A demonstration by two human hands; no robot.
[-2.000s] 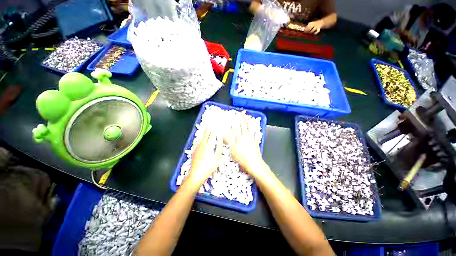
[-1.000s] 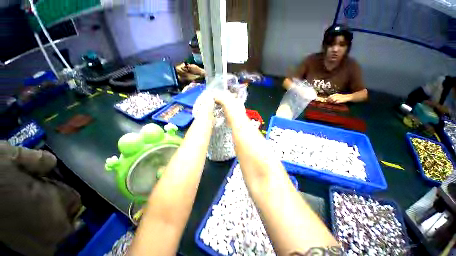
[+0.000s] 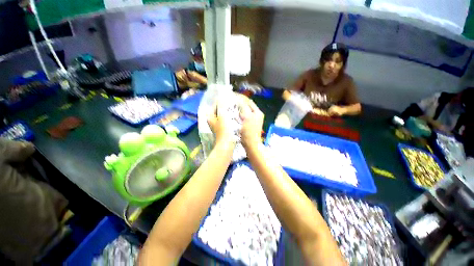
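Note:
A large clear plastic bag point(image 3: 209, 137) of white parts stands behind the left parts tray. My left hand point(image 3: 222, 120) and my right hand point(image 3: 250, 120) are at the bag's upper part, one on each side, with white parts showing between them. The image is blurred, and whether the fingers hold the plastic or scooped parts is hard to tell. The left parts tray point(image 3: 240, 218), full of small white pieces, lies below my forearms. The right parts tray point(image 3: 358, 228) holds mottled white and brown pieces.
A green fan point(image 3: 150, 169) stands left of the bag. A large blue bin point(image 3: 322, 182) is to its right, a bench press point(image 3: 442, 208) far right. A person point(image 3: 327, 88) sits opposite. A blue crate point(image 3: 96, 241) is lower left.
Both hands went from the white pieces in the left tray up to the top of the bag, and now sit slightly lower and farther apart on it. The view has tilted up.

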